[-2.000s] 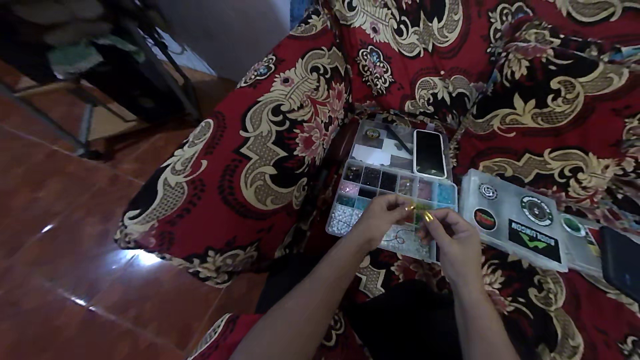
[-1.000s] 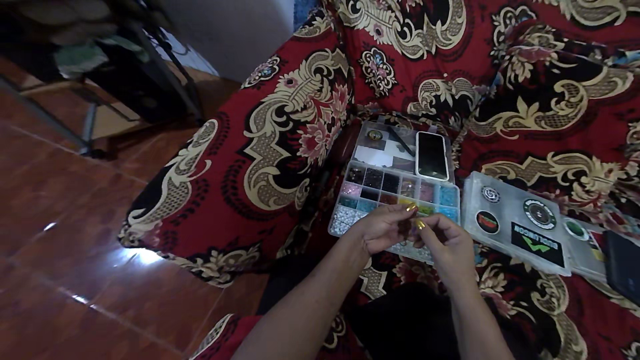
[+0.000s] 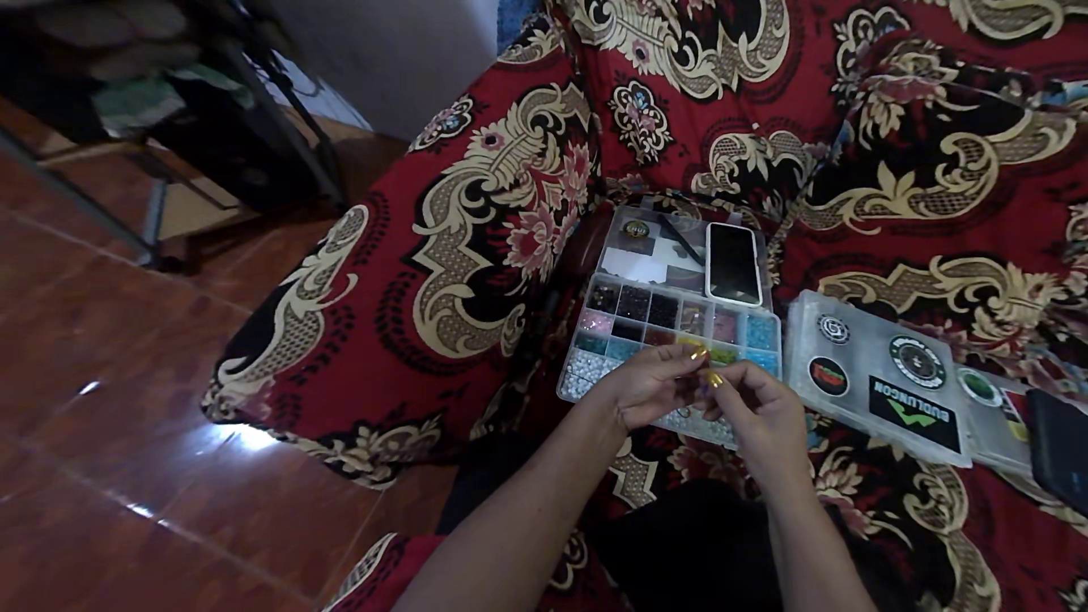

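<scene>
My left hand (image 3: 650,387) and my right hand (image 3: 756,404) meet over the near part of an open plastic bead organizer (image 3: 571,374). Gold-painted thumbnails show on both. The fingertips are pinched close together, and whatever lies between them is too small and dim to make out. The organizer's compartments hold black, pink, teal, blue, green and white beads; my hands cover some of them. On its opened lid (image 3: 616,255) lie a smartphone with a white edge (image 3: 733,265) and a dark slim object (image 3: 680,238).
A closed plastic case with stickers (image 3: 858,348) lies right of the organizer, with another case (image 3: 994,433) and a dark object (image 3: 1058,446) beyond it. All rest on a sofa with a red floral cover (image 3: 476,212). A metal-framed stand (image 3: 153,212) is on the tiled floor at left.
My hands stay over the organizer. The fingers have shifted slightly, and my left hand's fingers look more curled than two seconds ago.
</scene>
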